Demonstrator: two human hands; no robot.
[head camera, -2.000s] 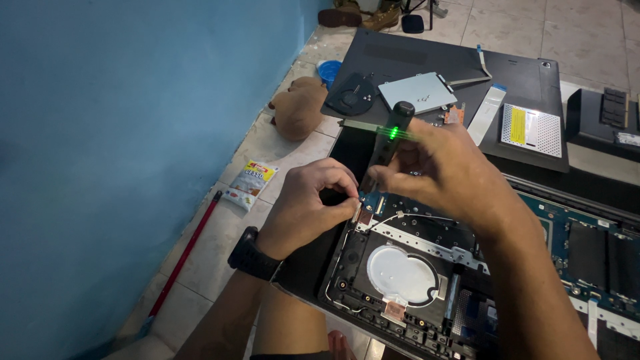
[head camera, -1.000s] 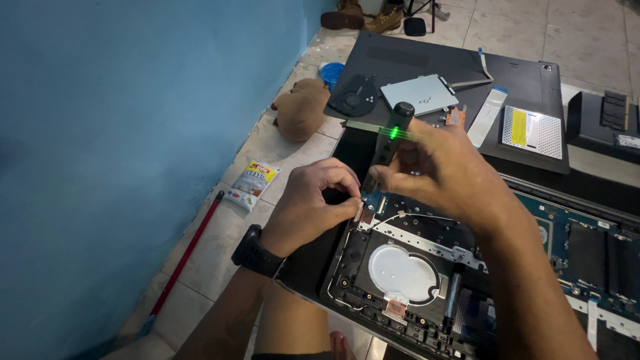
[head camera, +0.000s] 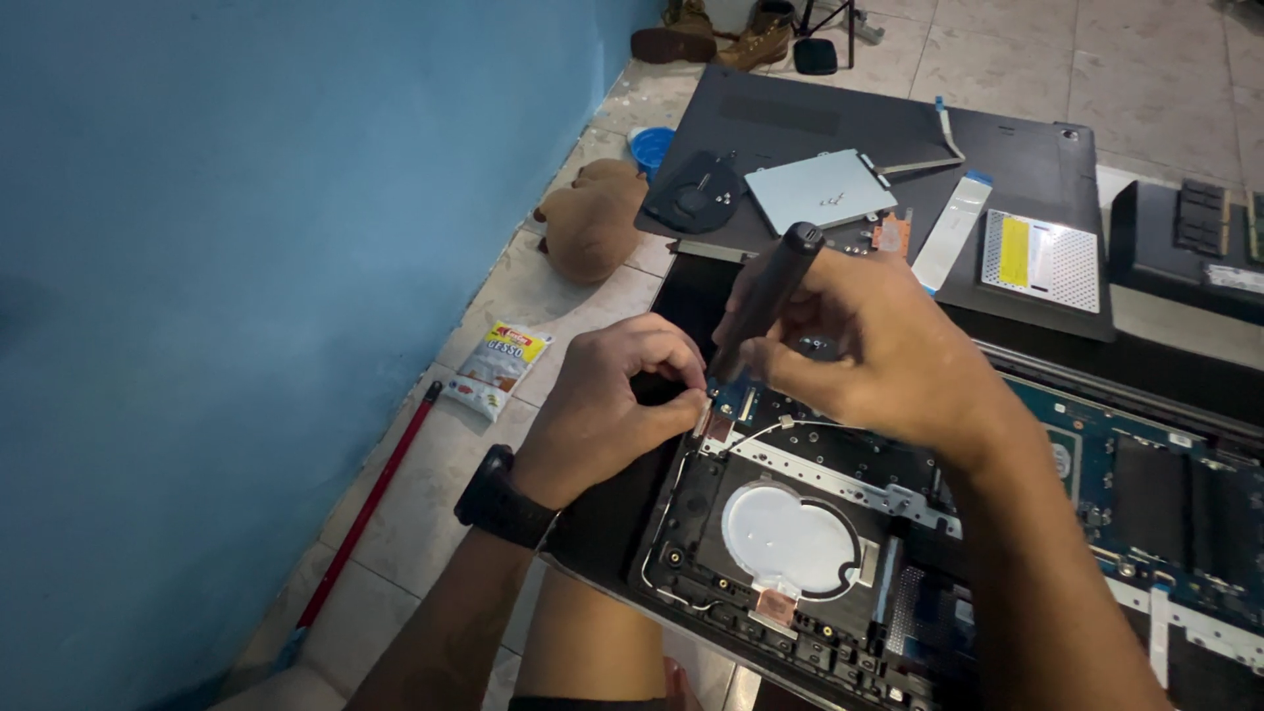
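Observation:
My right hand (head camera: 869, 346) is closed around a black pen-shaped electric screwdriver (head camera: 765, 301), tilted with its lower end at the edge of a small blue circuit board (head camera: 736, 400). My left hand (head camera: 622, 405), with a black watch on the wrist, pinches thumb and forefinger together right beside that lower end; whether something small is between them cannot be told. Both hands are over the opened laptop chassis (head camera: 681, 494), whose inside shows a white round-lobed part (head camera: 790, 538), a metal strip (head camera: 839, 479), a thin white cable (head camera: 770, 430) and a blue motherboard (head camera: 1047, 415). The screwdriver's tip is hidden.
Behind lies a dark laptop bottom cover (head camera: 1027, 148) bearing a fan (head camera: 696, 193), a silver drive (head camera: 820, 188) with screws on top, a flat ribbon cable (head camera: 953, 232) and a perforated metal plate (head camera: 1042, 262). A plush toy (head camera: 592, 222), a plastic packet (head camera: 499, 370) and a red pole (head camera: 370, 504) lie left.
The green light seen by the screwdriver in the earlier frames is gone. The screwdriver's top leans further right, and my right hand has shifted slightly. My left hand stays by its lower end.

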